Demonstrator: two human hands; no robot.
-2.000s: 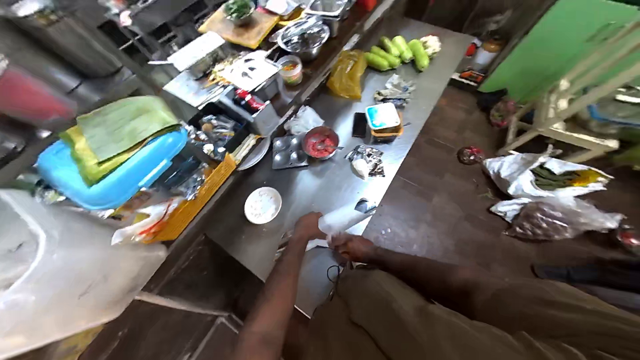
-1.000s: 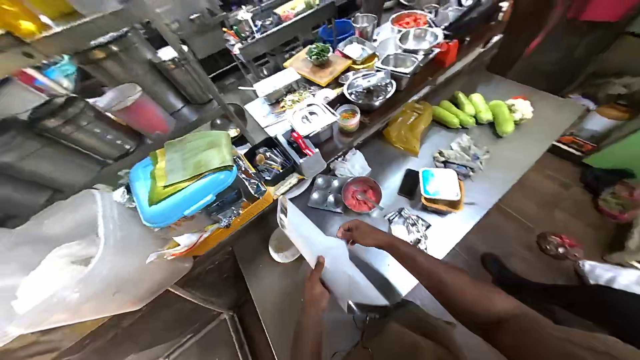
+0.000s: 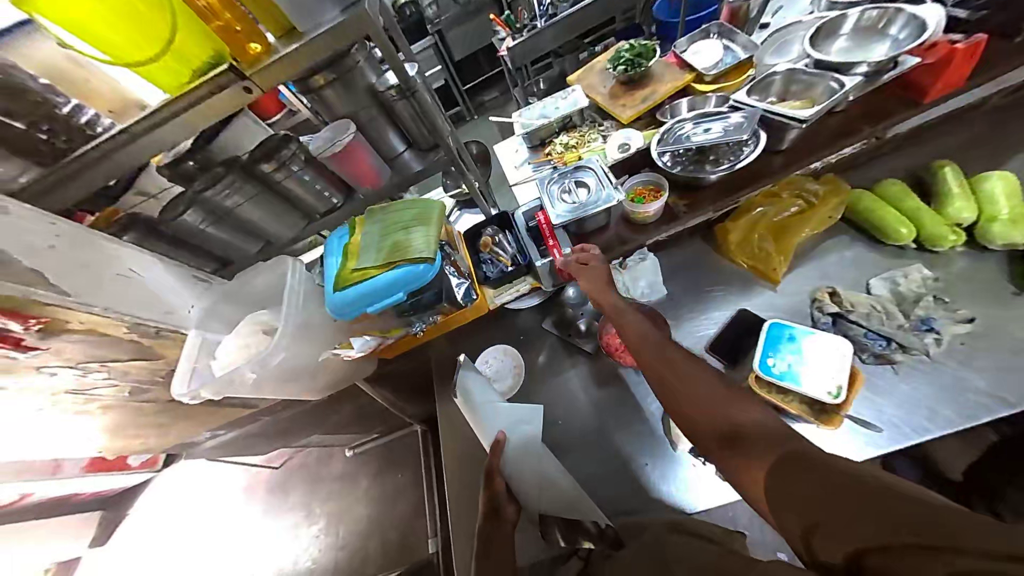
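Observation:
My left hand point(image 3: 498, 488) grips a long folded sheet of white paper point(image 3: 520, 448) above the near end of the steel counter. A white bowl point(image 3: 501, 371) stands just beyond the paper's upper end. My right arm reaches across the counter, and my right hand point(image 3: 588, 268) has its fingers on the lower end of a red packet point(image 3: 549, 234) that bears writing, at a metal container point(image 3: 531, 216). Below my right forearm, partly hidden, are a bowl of red food point(image 3: 620, 340) and a metal mould tray point(image 3: 572, 324).
A blue lidded box point(image 3: 384, 292) with banana leaves point(image 3: 400, 232) stands left of a black bin of utensils point(image 3: 500, 248). On the right lie a black phone point(image 3: 740, 336), a white-lidded tub point(image 3: 804, 360), a crumpled cloth point(image 3: 888, 312), a yellow plastic bag point(image 3: 780, 228) and several green gourds point(image 3: 920, 212).
My right hand has left the white paper and moved forward to the red packet. My left hand still holds the paper. The view has swung toward the shelves.

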